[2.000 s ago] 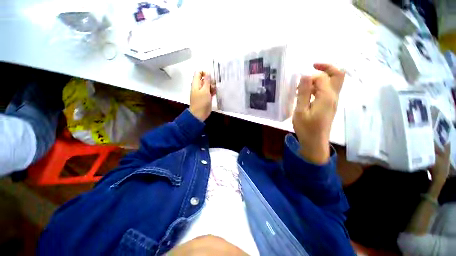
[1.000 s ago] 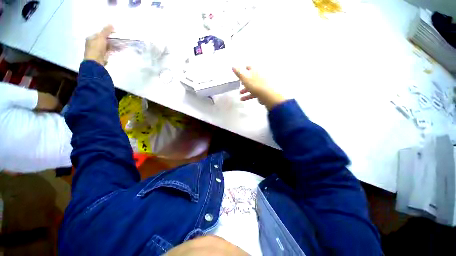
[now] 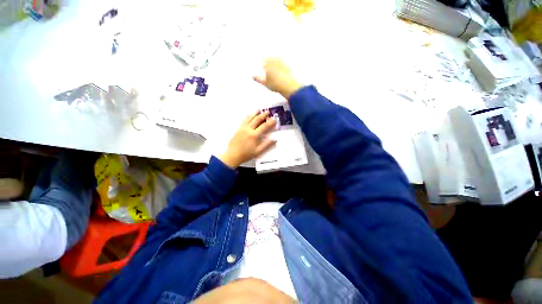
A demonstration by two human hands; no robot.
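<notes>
A white retail box with a dark purple-pink picture lies in front of me at the near table edge. My left hand is on its left side, fingers over the picture. My right hand is beyond the box, above the table, thumb apart from the fingers; nothing shows in it. Its forearm passes along the box's right side. A second white box with the same picture lies to the left, near the edge.
Crumpled clear plastic and a thin ring lie at left. A clear printed bag lies beyond. Boxes stand at the right edge, near small white pieces. An orange-yellow tangle lies at the far side. A person's sleeve is at left.
My left hand has come back from the plastic at the left and is now on a box in front of me. My right hand has moved away from the second box. The view has shifted.
</notes>
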